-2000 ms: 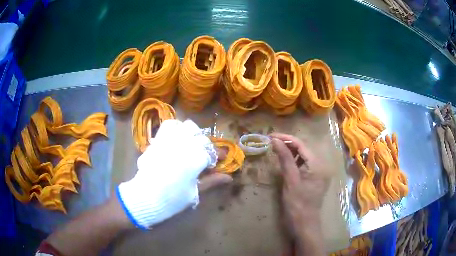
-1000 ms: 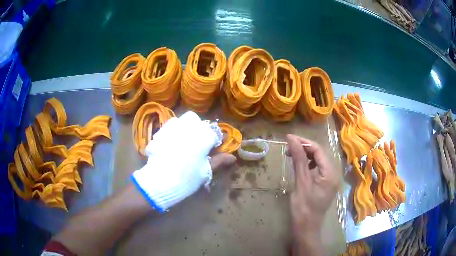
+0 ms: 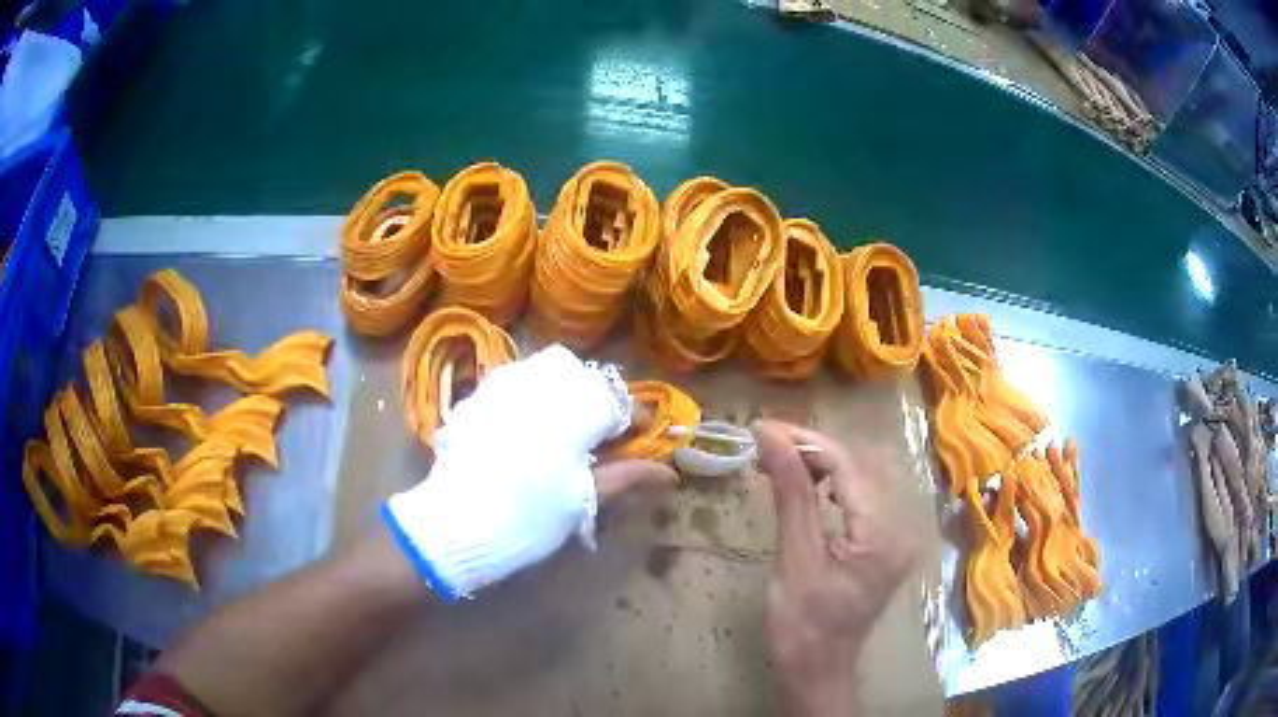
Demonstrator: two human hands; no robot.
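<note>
My left hand [image 3: 526, 455], in a white knit glove with a blue cuff edge and bare thumb, holds an orange band [image 3: 659, 420] that shows past its fingertips. The hand hides the rest of the band. My right hand [image 3: 827, 539] is bare and pinches a thin pale applicator [image 3: 809, 450] between thumb and finger. The applicator's tip is at the small white glue cup [image 3: 716, 448], just right of the orange band. The cup stands on the tan spotted board [image 3: 673, 630].
Orange band stacks [image 3: 596, 252] line the board's far edge, with another pile [image 3: 451, 367] beside my left hand. Looped strip bundles [image 3: 168, 420] lie left, wavy bundles [image 3: 1030, 518] right. Beyond are a green belt [image 3: 463, 84], a blue crate [image 3: 49, 266] and tan bundles [image 3: 1233, 462].
The camera view has shifted. My right hand has moved left and brought the applicator from beside the cup to its right rim. My left hand still holds the orange band close to the cup.
</note>
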